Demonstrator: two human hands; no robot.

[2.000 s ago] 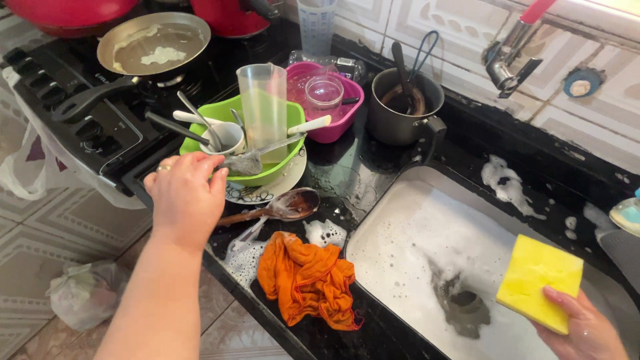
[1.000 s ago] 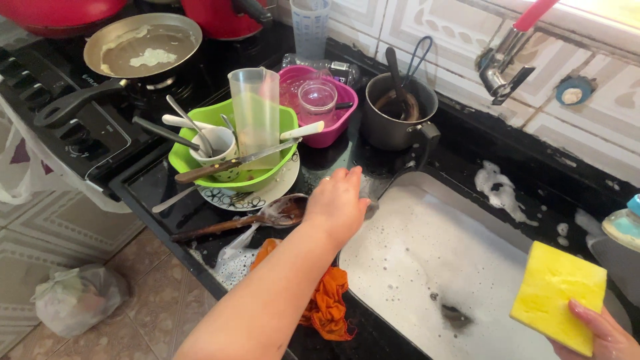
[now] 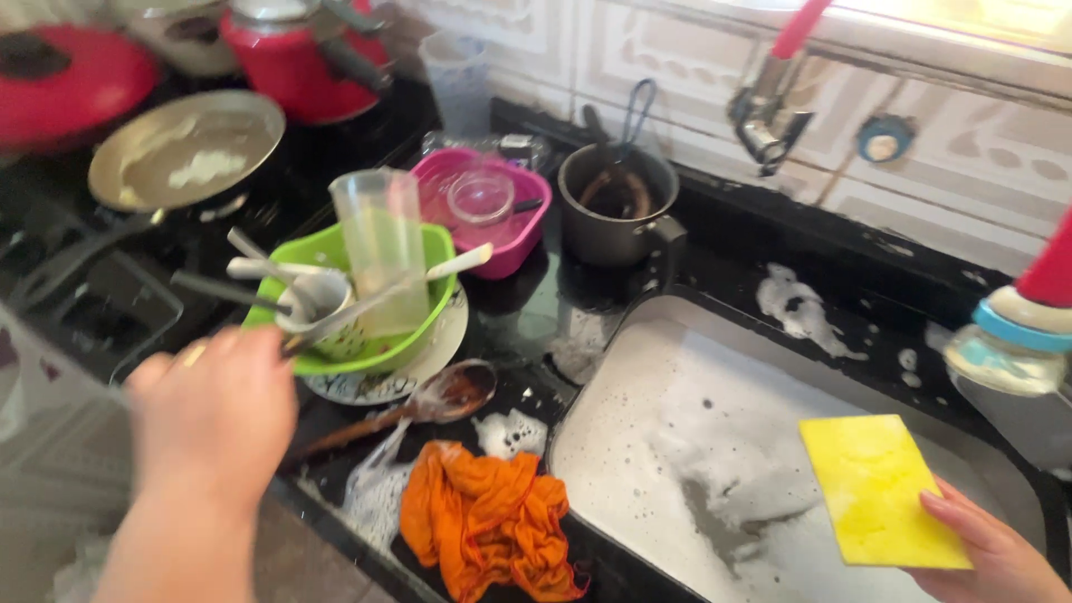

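My left hand is closed around the dark handle of a knife, whose blade lies across the green plastic bowl. That bowl holds a cup with cutlery and a tall clear plastic cup, and rests on a patterned plate. A wooden spoon and an orange cloth lie on the counter nearby. My right hand holds a yellow sponge cloth over the sink, which contains sudsy water.
Behind the bowl stand a pink plastic container and a dark pot with utensils. A frying pan and red kettle are on the stove at left. The tap is above the sink; a jar stands at right.
My left hand has moved left from the sink's edge to the knife on the green bowl and has taken hold of its handle. The right hand still holds the yellow sponge cloth.
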